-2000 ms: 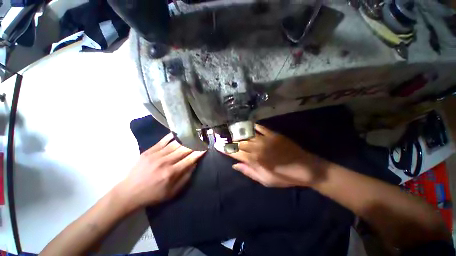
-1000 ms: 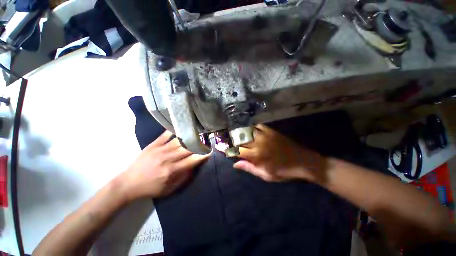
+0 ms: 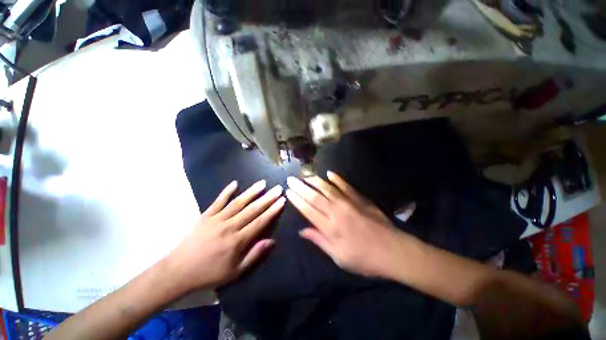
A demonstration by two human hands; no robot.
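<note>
A large black fabric panel (image 3: 266, 305) lies across the machine bed and over the table's front edge. The stained off-white sewing machine (image 3: 372, 86) stands over it, with its presser foot area (image 3: 286, 157) just beyond my fingertips. My left hand (image 3: 234, 232) lies flat on the cloth, fingers spread. My right hand (image 3: 345, 229) lies flat beside it, its fingertips close to those of my left hand. Neither hand grips anything. The needle point cannot be made out.
Black-handled shears (image 3: 546, 199) lie at the right table edge. A red printed item (image 3: 565, 265) is below them. A blue plastic basket (image 3: 169, 325) shows under the front edge. Dark cloth with white pieces (image 3: 136, 23) lies at the back left of the white tabletop (image 3: 106, 166).
Both hands have drawn back from the presser foot toward me, and their fingers now lie flat and apart. More of the panel shows left of the foot. The view has shifted slightly.
</note>
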